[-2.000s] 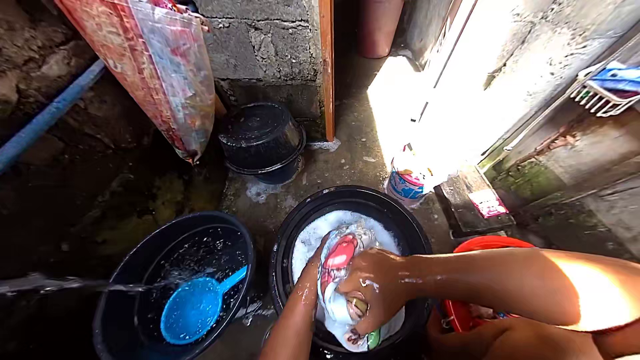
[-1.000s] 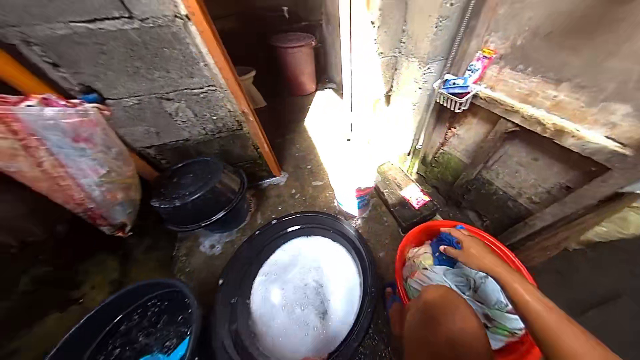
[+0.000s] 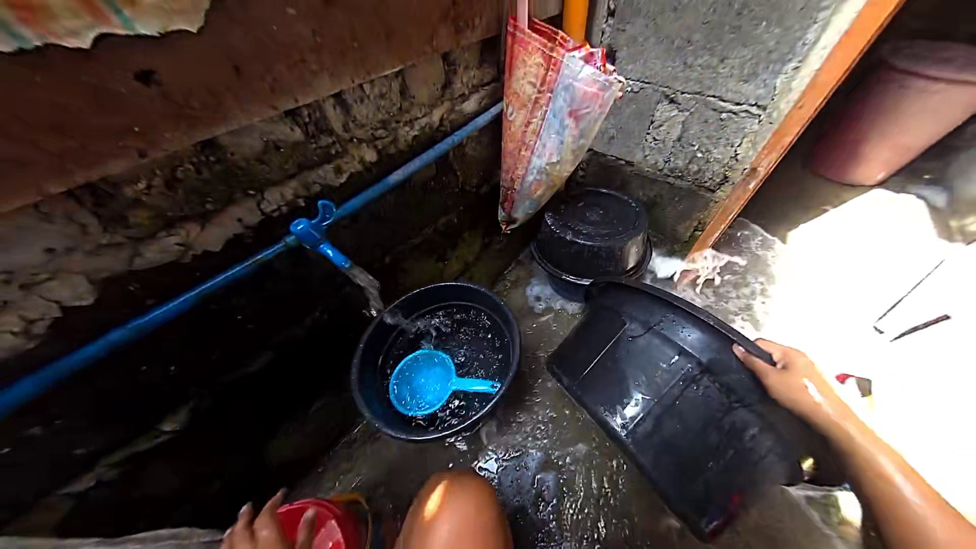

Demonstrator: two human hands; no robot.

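My right hand (image 3: 789, 374) grips the rim of a large black plastic basin (image 3: 671, 396), which is tilted up on its side. At the bottom edge, my left hand (image 3: 271, 526) rests at a red plastic container (image 3: 324, 524), fingers spread over its rim; whether it grips it is unclear. Between them stands a round black basin (image 3: 362, 381) of water, with a blue plastic dipper (image 3: 423, 383) floating in it. Water runs into this basin from a blue faucet (image 3: 320, 236). The inside of the tilted basin is hidden from view.
A blue pipe (image 3: 183, 301) runs along the rough stone wall. An upturned black basin (image 3: 595, 229) sits by the concrete block wall (image 3: 686, 84), beside a hanging plastic sack (image 3: 549, 122). An orange wooden post (image 3: 793, 126) and a pink bin (image 3: 896, 114) stand at right. The floor is wet.
The large black basin, flat and full of suds a second ago, is now tipped on its side. My right hand has left the clothes in the red basin for its rim. The view has swung left.
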